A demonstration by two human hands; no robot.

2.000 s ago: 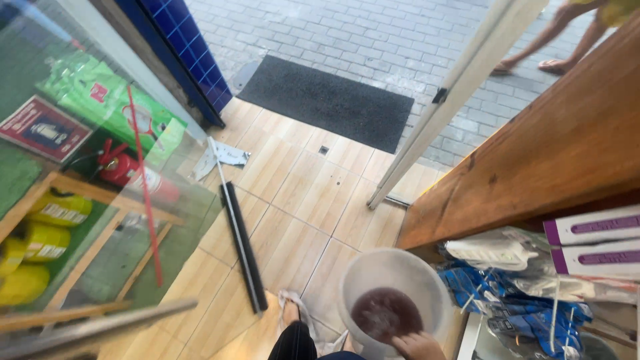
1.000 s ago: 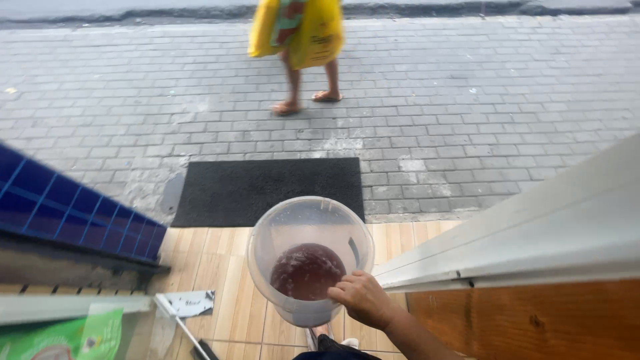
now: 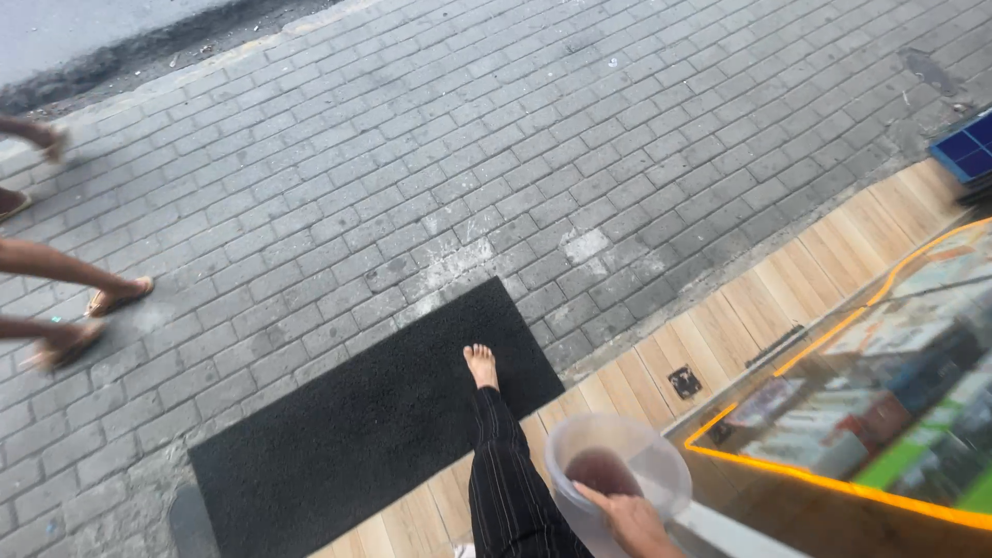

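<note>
A translucent plastic bucket (image 3: pixel 655 465) with dark reddish-brown liquid (image 3: pixel 601 471) in it hangs at the lower right of centre. My right hand (image 3: pixel 632 519) grips its near side, with a finger reaching along the rim. The bucket is over the wood-look tile floor, beside my leg in striped dark trousers. My bare foot (image 3: pixel 482 366) stands on a black doormat (image 3: pixel 349 422). My left hand is out of the frame.
Grey paving blocks (image 3: pixel 465 155) run beyond the doormat. At the left edge are passers-by's legs (image 3: pixel 62 267) in sandals. A glass display window (image 3: pixel 868 434) with an orange edge line is at the right, near a small floor drain (image 3: pixel 684 383) and blue tiles (image 3: pixel 969 151).
One foot of mine is now out on the doormat, and the bucket is carried along at my side. The view has turned strongly. Several sandalled feet now show at the left.
</note>
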